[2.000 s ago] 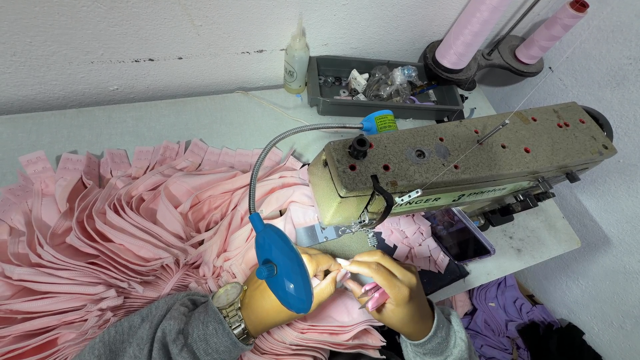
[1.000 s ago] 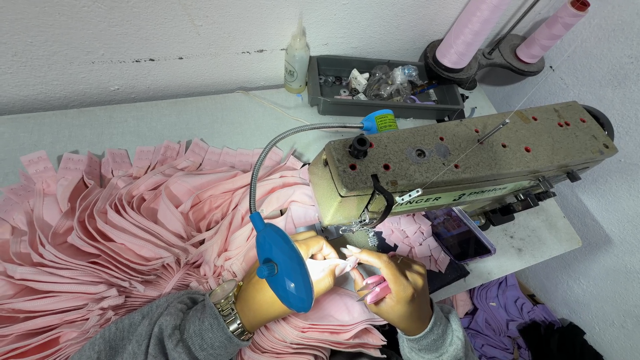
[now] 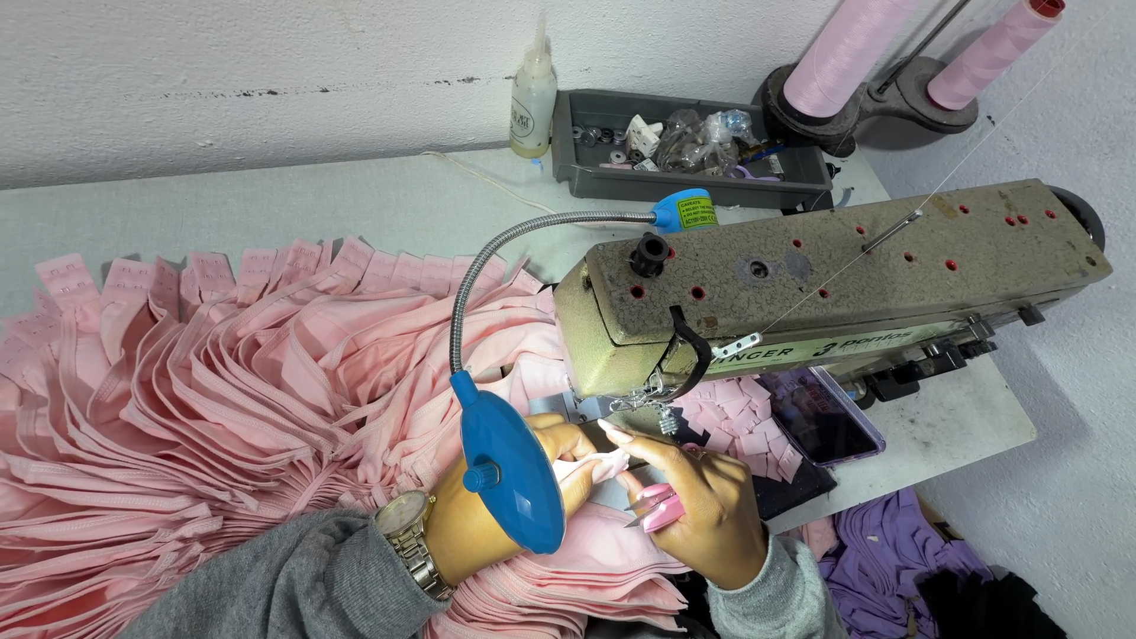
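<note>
My left hand (image 3: 479, 506), partly behind the blue lamp head (image 3: 513, 466), pinches a strip of pink fabric (image 3: 608, 463) between thumb and fingers. My right hand (image 3: 710, 510) touches the other end of that strip with its fingertips and keeps small pink-handled thread snips (image 3: 657, 506) in its curled fingers, blades towards the left. Both hands are just in front of the needle end of the sewing machine (image 3: 825, 275). A large heap of pink garments with hook-and-eye ends (image 3: 222, 399) spreads left of the machine and under my left forearm.
Small pink fabric pieces (image 3: 741, 422) and a phone (image 3: 821, 413) lie right of the hands. Behind stand an oil bottle (image 3: 532, 106), a grey tray of small parts (image 3: 692, 186) and pink thread cones (image 3: 843, 58). Purple fabric (image 3: 896, 559) is at lower right.
The hands have shifted slightly around the pink strip, and the right fingers have changed their hold near it. The snips stay in the right hand.
</note>
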